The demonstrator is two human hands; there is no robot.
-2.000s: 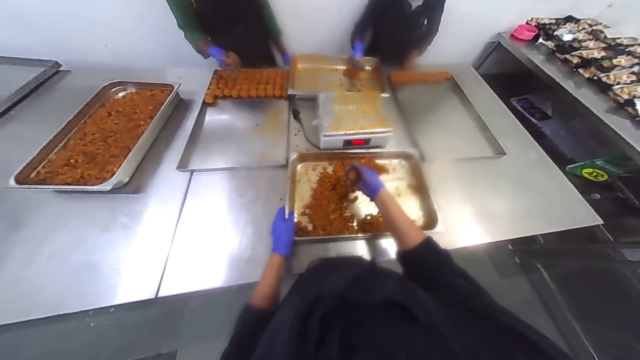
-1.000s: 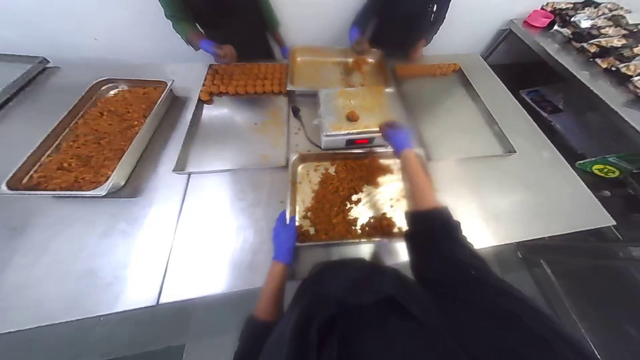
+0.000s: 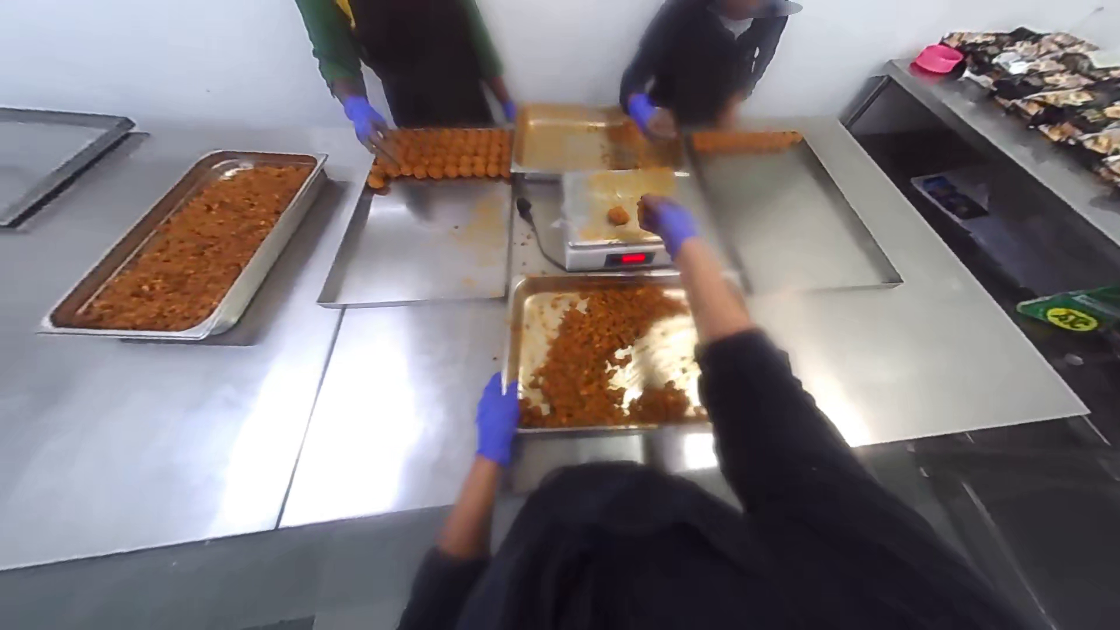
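Observation:
My left hand (image 3: 497, 420), in a blue glove, grips the left rim of a metal tray (image 3: 604, 427) near its front corner. Loose reddish-brown food mixture (image 3: 588, 359) is spread in this tray. My right hand (image 3: 668, 224), gloved too and blurred, is over the right side of the digital scale (image 3: 612, 257), with a brown lump (image 3: 647, 210) at its fingers. One ball of the mixture (image 3: 618, 215) lies on the scale's covered top, just left of that hand. The scale's display glows red. A dark cable runs along its left side.
Beyond the scale stands another metal tray (image 3: 560, 157), between two co-workers with gloved hands. Flat trays flank the scale, the left (image 3: 420, 262) with rows of balls (image 3: 451, 156), the right (image 3: 814, 227) with one row. A deep pan (image 3: 306, 206) of mixture stands left.
My right hand has moved from the tray of mixture to the scale. A ball, absent from the scale two seconds ago, lies on it. My left hand has stayed at the tray's rim.

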